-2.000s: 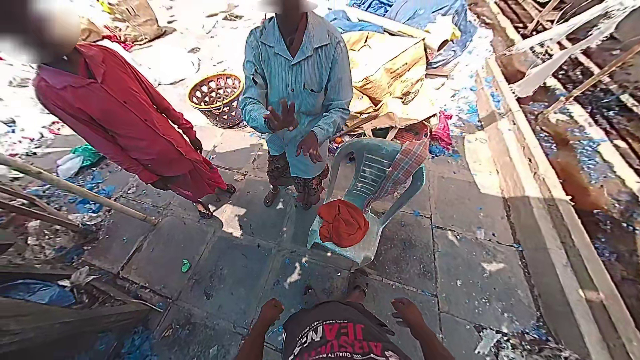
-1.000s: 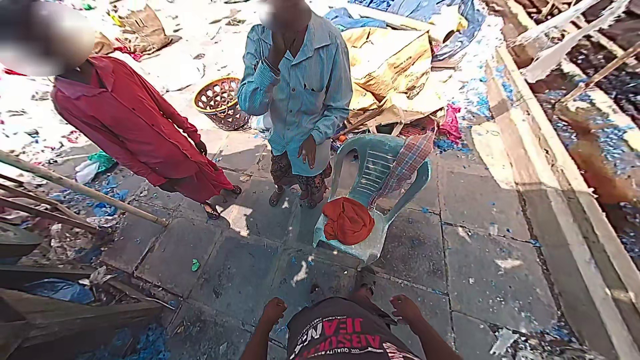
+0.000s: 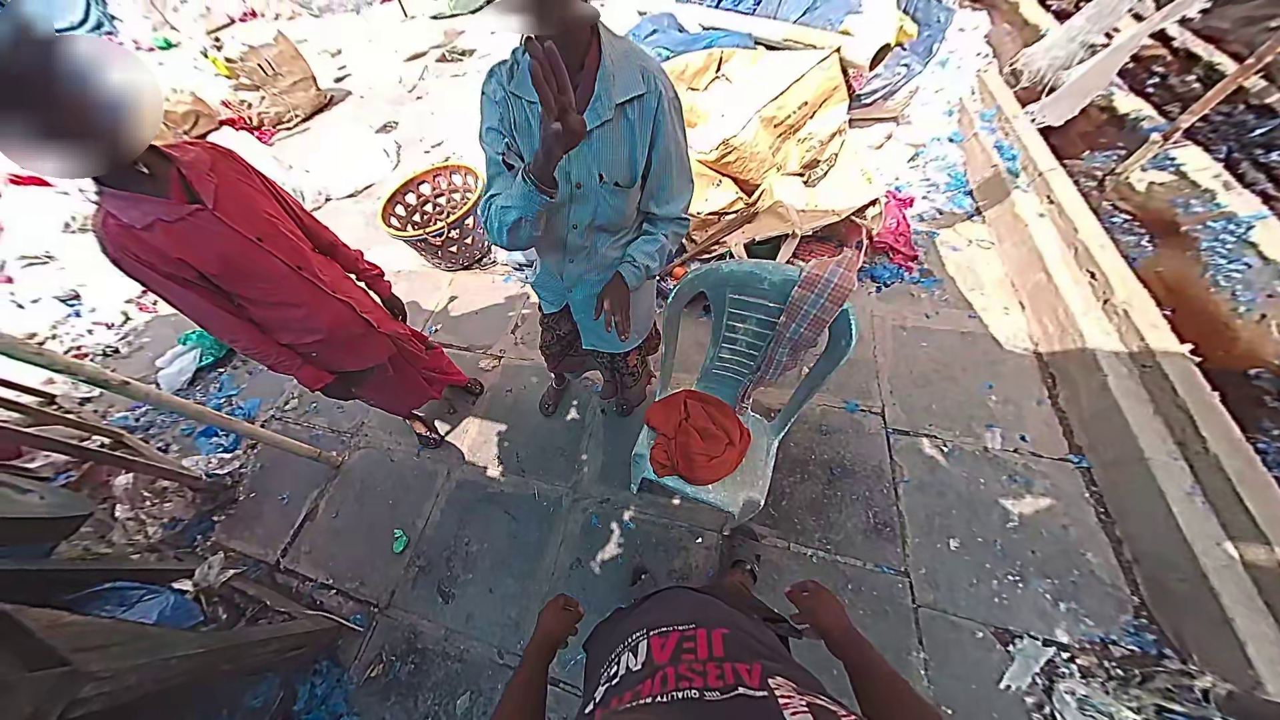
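My left hand (image 3: 559, 618) hangs at the left of my dark printed shirt (image 3: 690, 655), its fingers curled with nothing seen in them. On the shirt's other side, my right hand (image 3: 815, 605) is likewise curled and looks bare. Ahead of my right hand stands a pale green plastic armchair (image 3: 745, 335). A bundled orange-red cloth (image 3: 697, 437) lies on its seat, and a checked cloth (image 3: 808, 310) drapes over its backrest. Neither hand touches the chair.
A person in a light blue shirt (image 3: 610, 190) stands behind the chair, one palm raised. Another person in red (image 3: 250, 270) stands at left. A woven basket (image 3: 432, 215), brown sacks (image 3: 770, 120), a wooden pole (image 3: 170, 405) and a concrete kerb (image 3: 1110, 300) surround the stone paving (image 3: 480, 540).
The person in blue had both hands before the body two seconds ago; one is now raised near the chin and the other lowered. My hands stay curled beside my shirt.
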